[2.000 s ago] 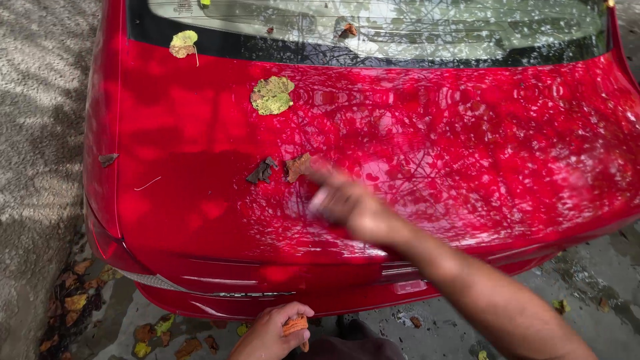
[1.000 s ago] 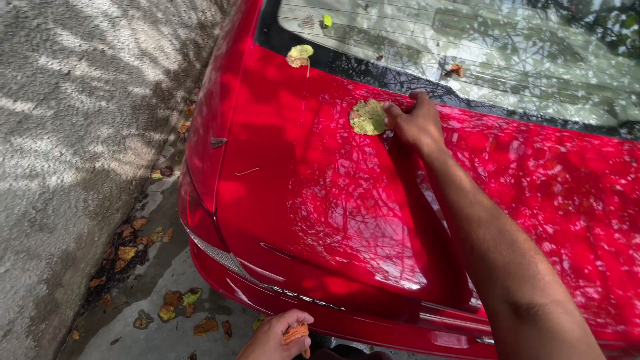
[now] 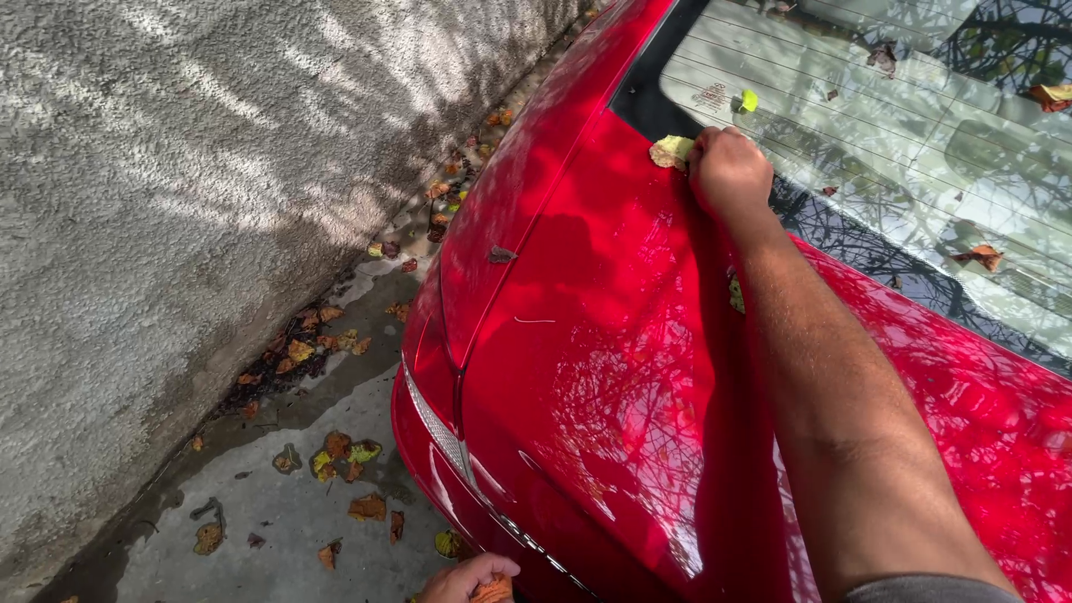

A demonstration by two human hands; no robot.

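My right hand reaches to the upper left corner of the red car trunk lid, its fingers at the edge of a pale yellow leaf beside the rear window. Whether the fingers grip the leaf is hard to tell. At the bottom edge my left hand is closed around an orange-brown leaf, partly cut off by the frame. A greenish leaf is partly hidden by my right forearm. On the left side of the trunk lie a small dark leaf and a thin stem.
A rough plaster wall stands left of the car. Fallen leaves lie on the wet concrete between them. The rear window bears a bright green leaf, a brown leaf and several others.
My right hand has moved from the middle of the trunk, past the large greenish leaf, to the pale leaf near the window. My left hand still holds orange-brown leaf material. The view has shifted left.
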